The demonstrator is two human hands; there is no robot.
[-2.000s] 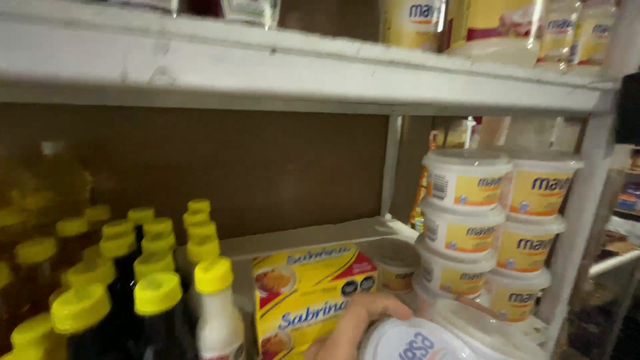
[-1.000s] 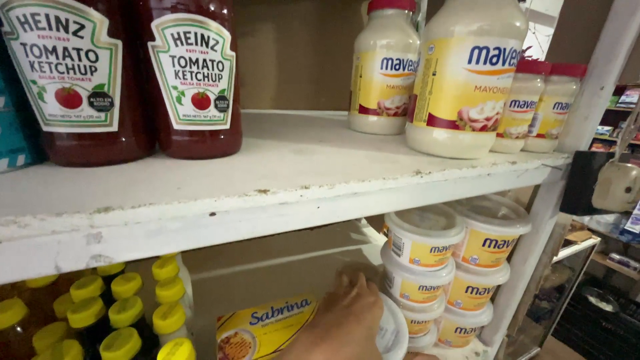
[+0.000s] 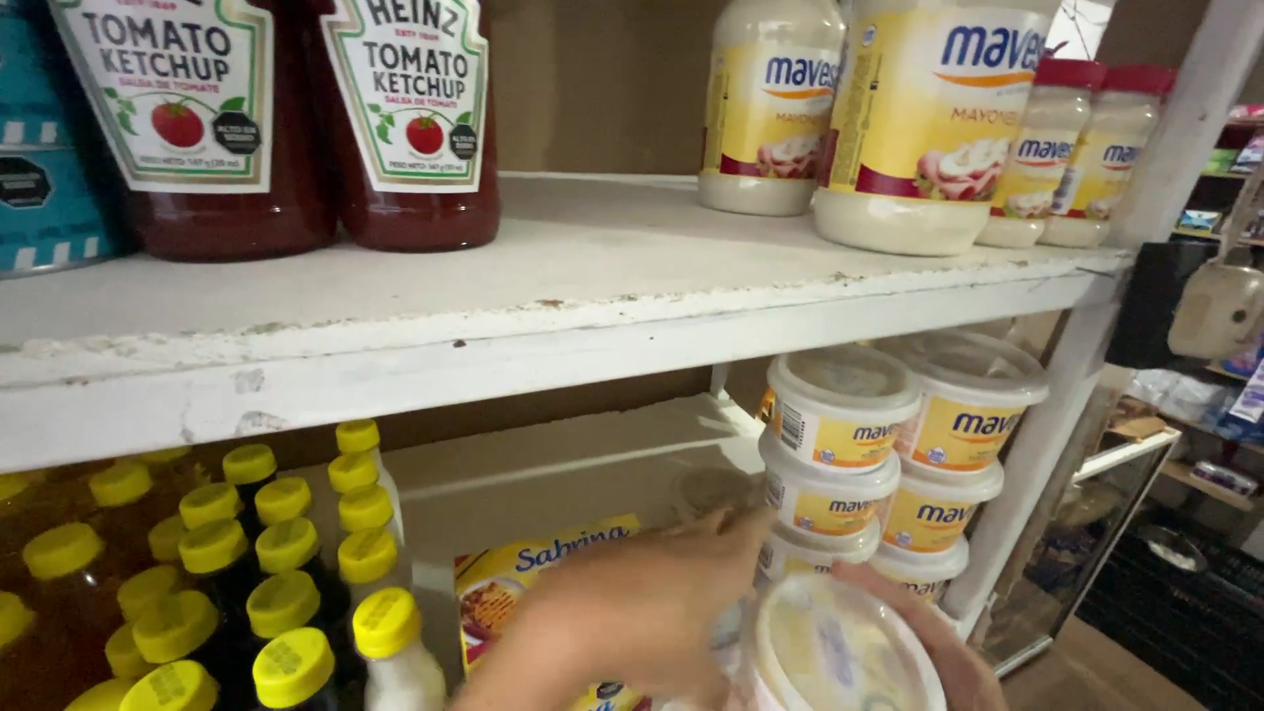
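Note:
My left hand, blurred, reaches in from the bottom in front of the yellow Sabrina box. Its fingers point toward the stacked Mavesa tubs; whether they hold anything is unclear. On the right, my right hand curls around the far side of a round plastic tub with a translucent lid, which is tilted toward the camera at the bottom edge. Behind it, the white tubs with yellow labels stand in two columns on the lower shelf. Another round lid shows faintly behind my left hand.
Yellow-capped bottles crowd the lower left. Overhead, the white shelf's edge crosses the view, carrying ketchup bottles and mayonnaise jars. At the right are a shelf post and a hanging beige object.
A second hand and a lidded tub it holds now show at the lower right. My left hand extends farther right, toward the tub stacks. Since the oldest frame, the view has shifted to show more upper shelf.

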